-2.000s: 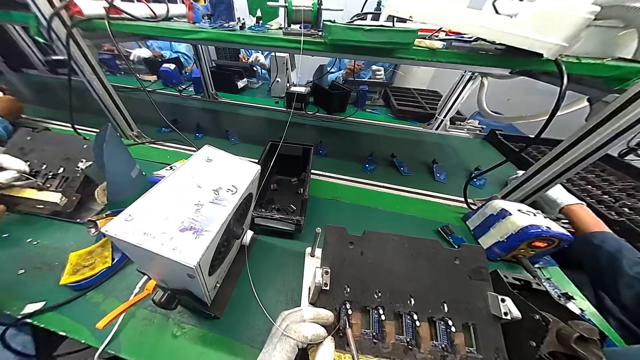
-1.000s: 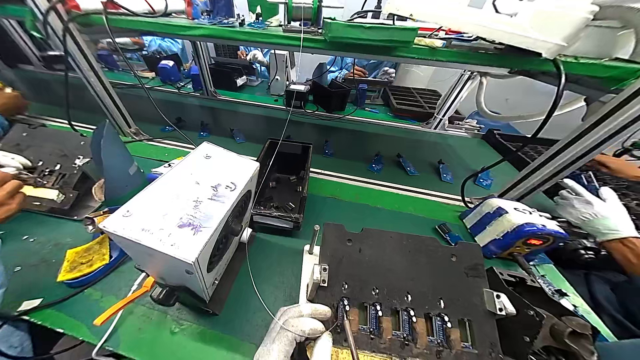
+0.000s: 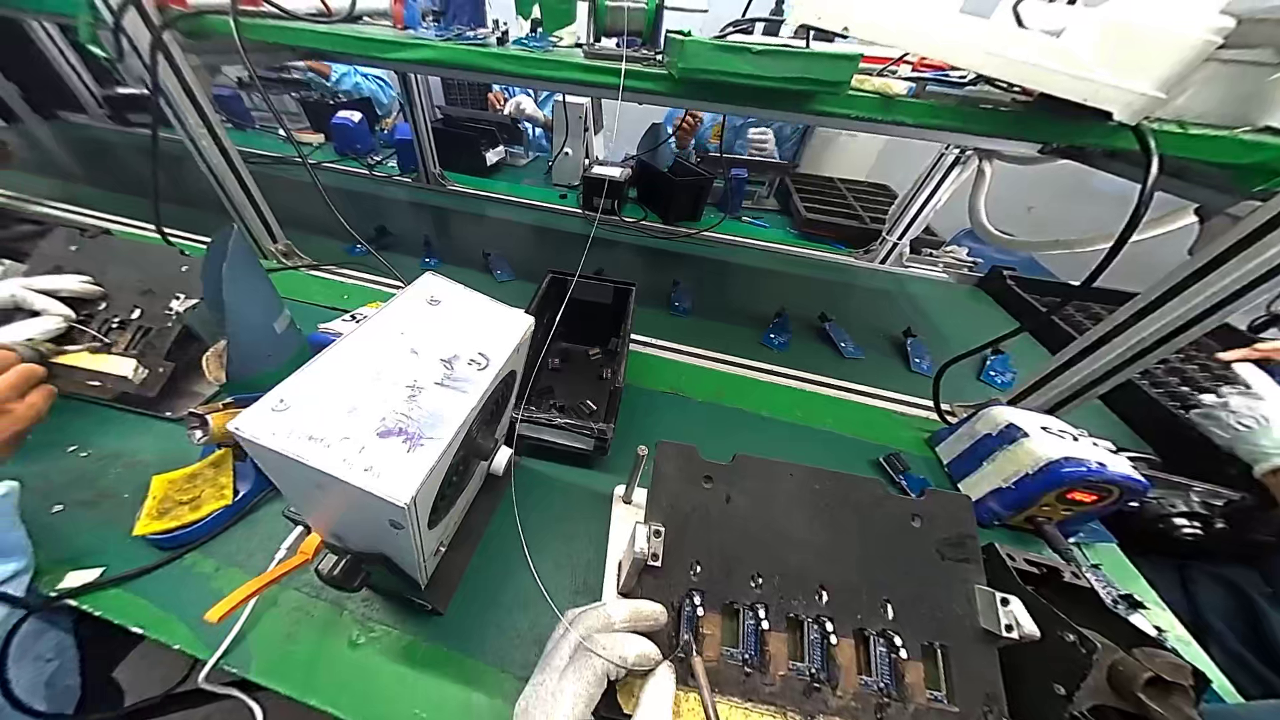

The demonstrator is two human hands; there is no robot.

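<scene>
My left hand (image 3: 600, 660), in a whitish glove, is at the lower-left edge of a black fixture plate (image 3: 800, 540). Its fingers pinch a thin solder wire (image 3: 530, 560) that hangs from a spool (image 3: 625, 20) on the upper shelf. Several blue circuit boards (image 3: 815, 645) sit in the plate's slots. The metal shaft of a soldering iron (image 3: 702, 685) rises from the bottom edge, its tip at the leftmost board (image 3: 690, 620) beside my fingertips. My right hand is out of the frame. A metal clamp (image 3: 648, 545) stands at the plate's left side, another (image 3: 1005, 612) at its right.
A white box-shaped fan unit (image 3: 390, 390) stands left of a black bin (image 3: 570, 370) holding small parts. A blue soldering station (image 3: 1050, 470) is at right. Behind, blue boards (image 3: 840, 335) lie on a green strip. Co-workers' gloved hands are at left (image 3: 45, 300) and right (image 3: 1240, 420).
My left hand stays by the plate's lower-left edge with the wire. At the far left, a co-worker's gloved hand has moved further into view. At the right, a co-worker's gloved hand has shifted toward the frame edge.
</scene>
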